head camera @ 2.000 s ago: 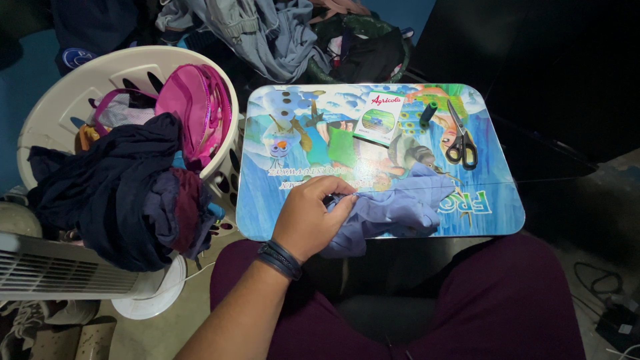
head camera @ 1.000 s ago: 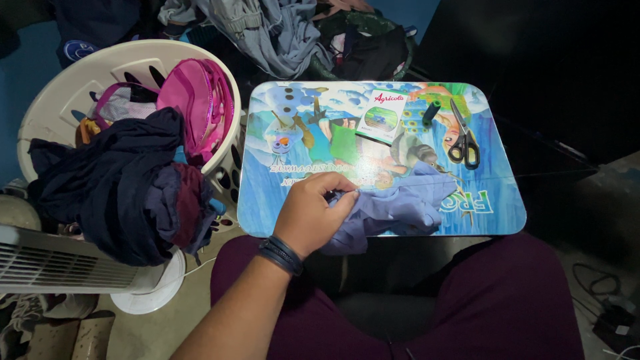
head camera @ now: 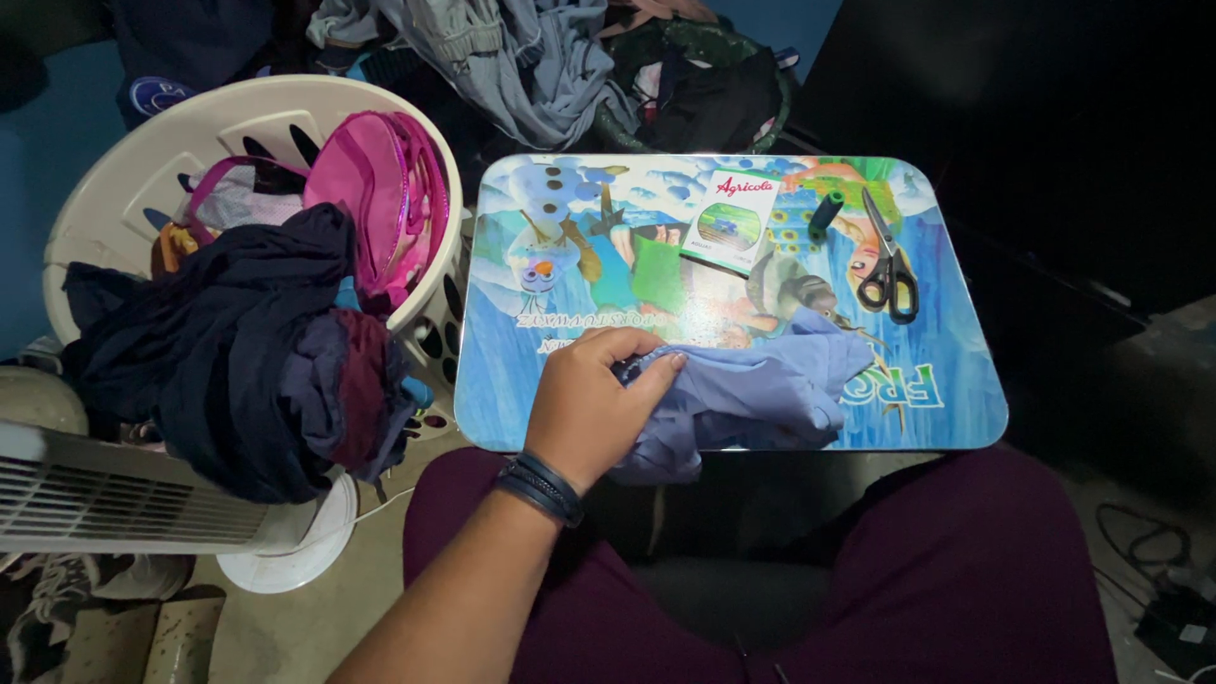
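My left hand (head camera: 598, 399), with dark bracelets at the wrist, pinches the edge of a light blue-violet cloth (head camera: 750, 380) between thumb and fingers. The cloth lies bunched on the near part of a small table with a printed cartoon top (head camera: 513, 380), and part of it hangs over the near edge. Beyond it lie a white and green packet bearing print (head camera: 731, 220), a dark green thread spool (head camera: 826, 211) and, at the right, black-handled scissors (head camera: 888, 275), their blades pointing away. My right hand is out of view.
At the left stands a cream plastic laundry basket (head camera: 104, 199) heaped with dark clothes (head camera: 228, 351) and a pink bag (head camera: 366, 199). A white fan (head camera: 114, 494) is in front of it. More clothes (head camera: 532, 66) lie behind the table. Shoes (head camera: 104, 589) and a cable (head camera: 1140, 532) are on the floor.
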